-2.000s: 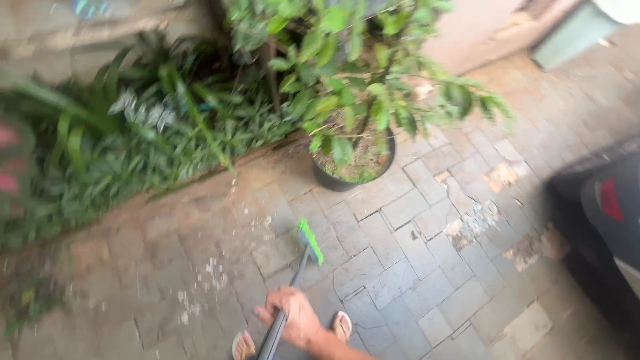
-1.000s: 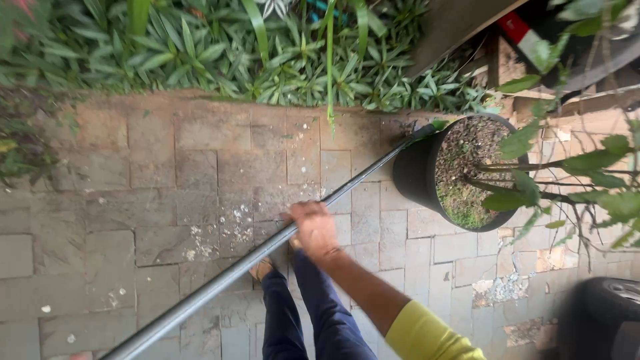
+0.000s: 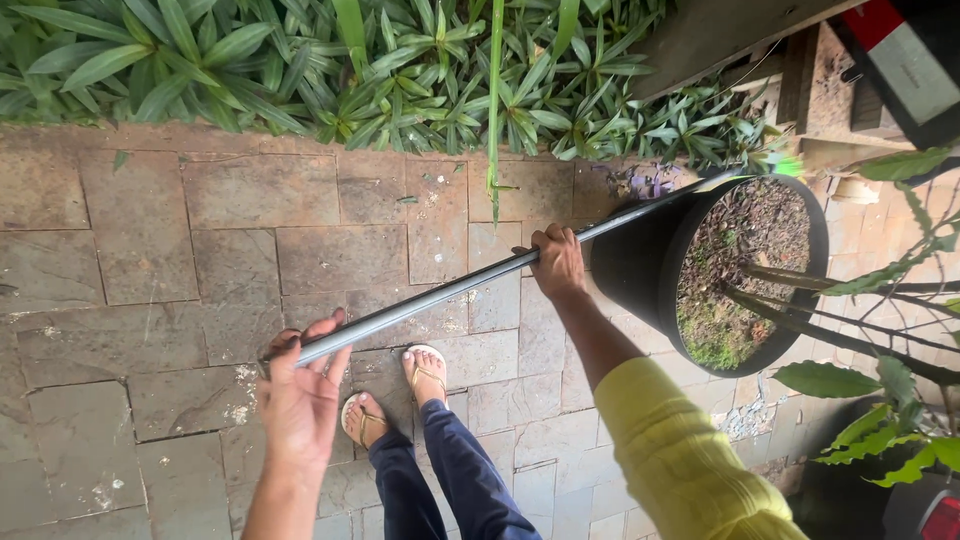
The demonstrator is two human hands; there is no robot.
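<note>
A grey metal broom handle [image 3: 450, 289] runs diagonally from lower left to upper right. At its lower left end my left hand [image 3: 304, 390] supports the pole between thumb and fingers, palm up. My right hand [image 3: 559, 259], below a yellow-green sleeve, is closed around the middle of the pole. The far end passes beside a large black plant pot [image 3: 637, 262], where green bristles [image 3: 787, 163] show at the rim's far side; most of the broom head is hidden. Purple scraps [image 3: 649, 180] lie on the paving by the pot.
Dense green plants [image 3: 420, 75] border the stone paving [image 3: 322, 259]. Leafy branches [image 3: 832, 379] reach out from the pot at right. A wooden board [image 3: 720, 37] and a red, white and black object [image 3: 907, 67] are at upper right. A vehicle's red light [image 3: 941, 517] shows at lower right.
My left hand has come into view at the pole's near end. My right hand stays on the pole. The broom head, on open paving two seconds ago, is now beyond the pot.
</note>
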